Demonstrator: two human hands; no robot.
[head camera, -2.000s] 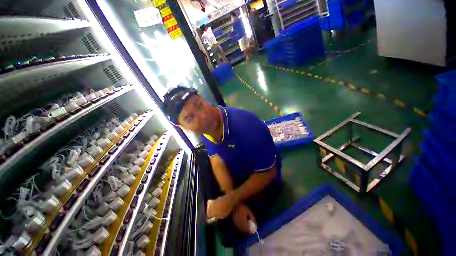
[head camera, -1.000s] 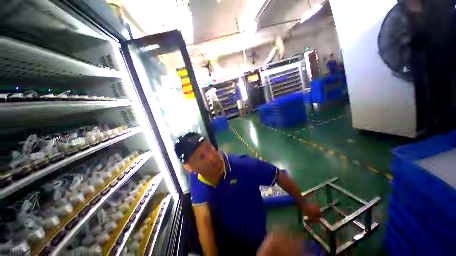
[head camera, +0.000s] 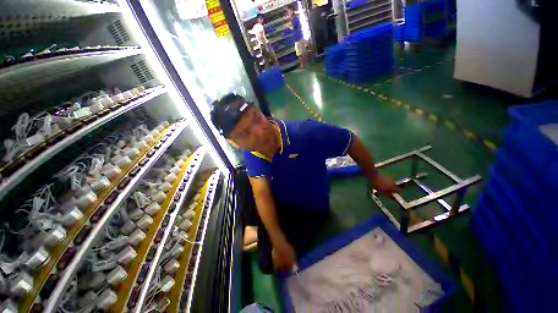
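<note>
Neither of my hands is in view. Rows of white power adapters (head camera: 84, 197) with bundled cords sit on yellow socket boards (head camera: 136, 177) on the cabinet shelves at left. Black-red blocks line the shelves' front edges. A blue turnover tray (head camera: 445, 282) with a pale liner lies on the floor at bottom centre. Several small whitish items and dark marks show on its liner, too blurred to name. A small grey-blue shape (head camera: 257, 309) is cut off at the bottom edge; I cannot tell what it is.
A coworker in a blue polo (head camera: 300, 162) is low between cabinet and tray, one hand by the tray's left edge, the other on a metal frame stool (head camera: 442, 198). Stacked blue trays (head camera: 520, 202) stand at right. Another tray (head camera: 347, 172) is behind the coworker. The lit door stands open.
The view tilted up, then down again. The coworker's one arm has reached out to the stool, and the other hand has lowered to the tray edge. A blurred skin-coloured shape at the bottom has gone.
</note>
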